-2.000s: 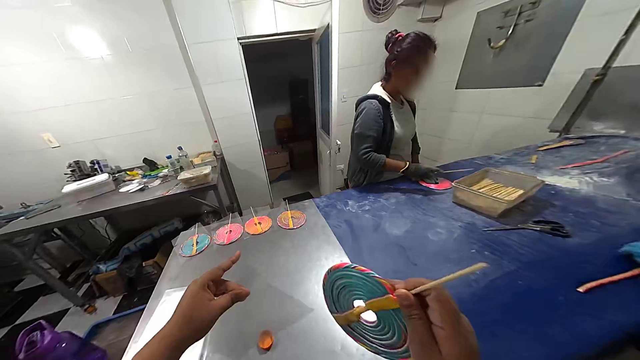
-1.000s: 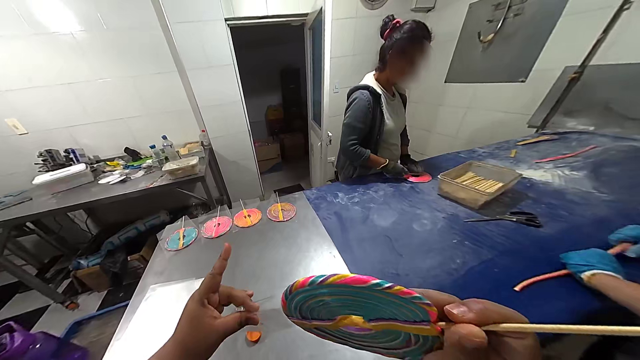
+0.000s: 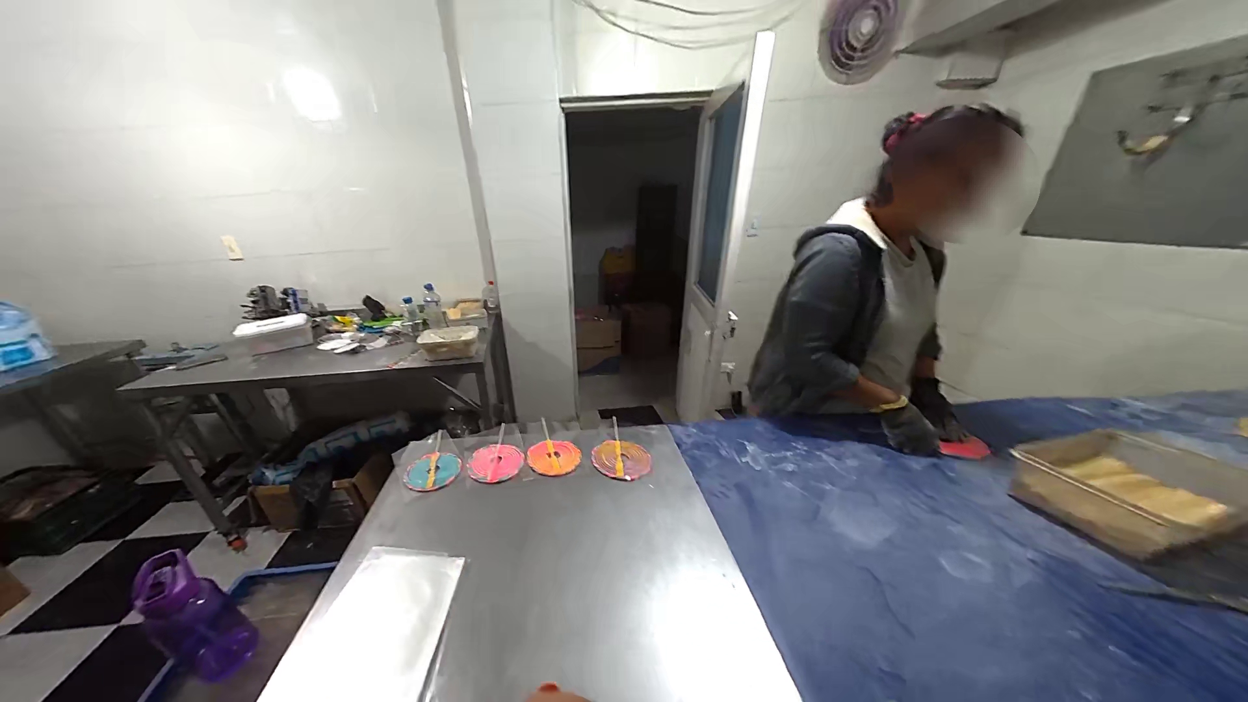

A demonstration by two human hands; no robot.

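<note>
Neither my left hand nor my right hand shows in the head view; whatever they hold is out of frame. Four round, flat spiral lollipops on sticks lie in a row at the far end of the steel table: a teal one (image 3: 433,472), a pink one (image 3: 496,464), an orange one (image 3: 554,457) and a multicoloured one (image 3: 621,460). Yellowish strips cross some of their faces. Clear film seems to lie around them. A stack of clear plastic sheets or bags (image 3: 366,624) rests on the table's left side. The top of a small orange-brown thing (image 3: 556,694) shows at the bottom edge.
A co-worker (image 3: 858,302) in dark gloves touches a pink-red disc (image 3: 964,448) on the blue work surface (image 3: 858,575). A plastic bin (image 3: 1121,497) of pale sticks stands at right, scissors partly visible nearby. A purple jug (image 3: 195,619) is at lower left, below the steel table.
Both my hands and the big teal spiral lollipop on its stick, seen by my right hand earlier, have left the frame. The view has tilted up and swung left.
</note>
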